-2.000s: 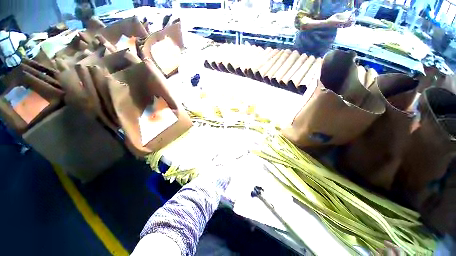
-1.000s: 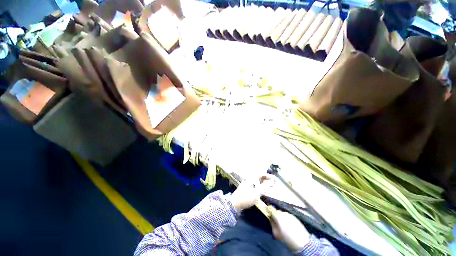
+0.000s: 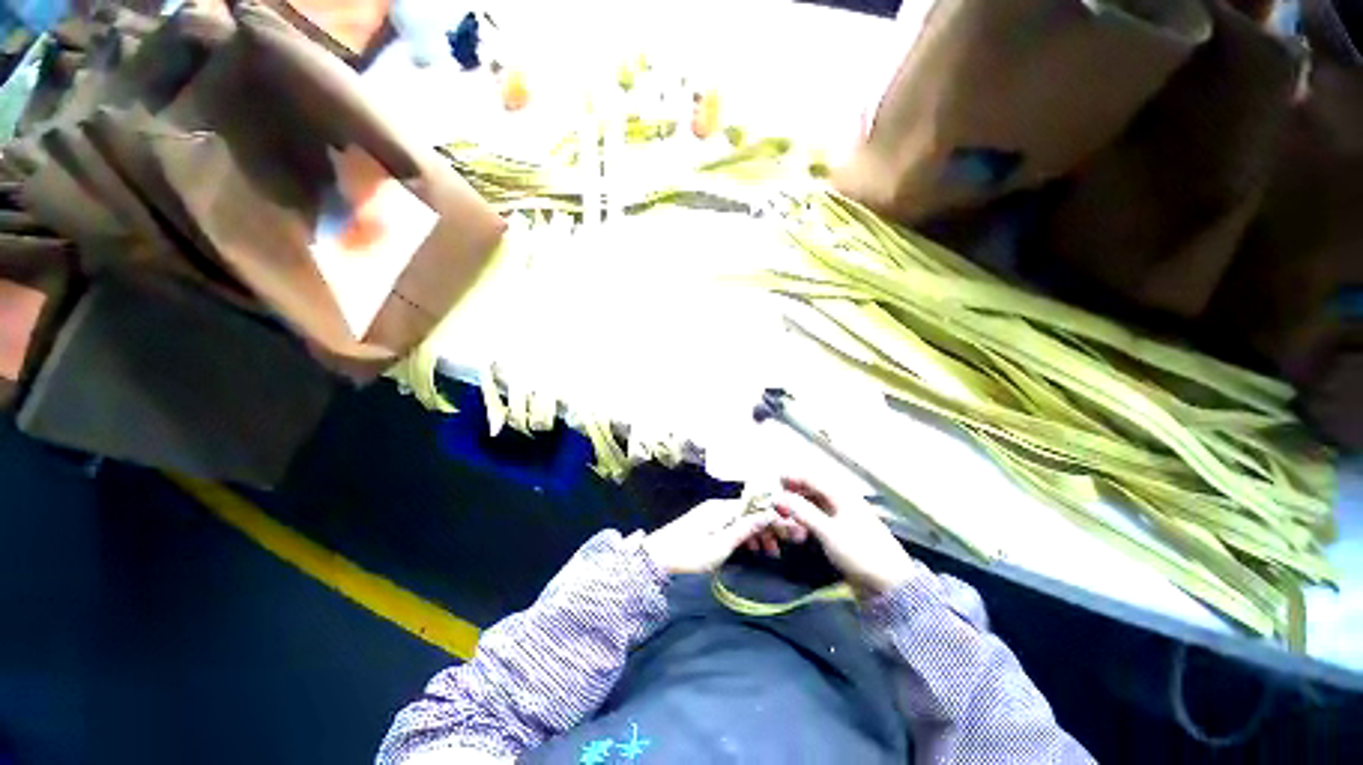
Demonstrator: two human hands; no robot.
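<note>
My left hand (image 3: pixel 709 535) and my right hand (image 3: pixel 840 529) meet over my lap, just off the table's near edge. Their fingers pinch a yellow-green strap strip (image 3: pixel 777 608) between them. The strip hangs in a curved loop below the hands, in front of the dark apron. Its pinched end is small and mostly hidden by the fingers. A small hand tool (image 3: pixel 771 405) with a dark head and thin shaft lies on the table just beyond my hands. A big heap of strap strips (image 3: pixel 1031 374) lies at the right.
Brown bags stand at the left (image 3: pixel 269 194) and right (image 3: pixel 1031 105). A white and orange card (image 3: pixel 374 247) is on a left bag. Strap ends (image 3: pixel 516 407) hang over the table edge above a blue bin or bag (image 3: pixel 523 456). Small yellow-orange pieces lie behind. A yellow floor line (image 3: pixel 322 562) runs lower left.
My hands have come together at the fingertips, and a strip now loops below them. The view has tilted down, so bags, table and tool appear higher in the picture.
</note>
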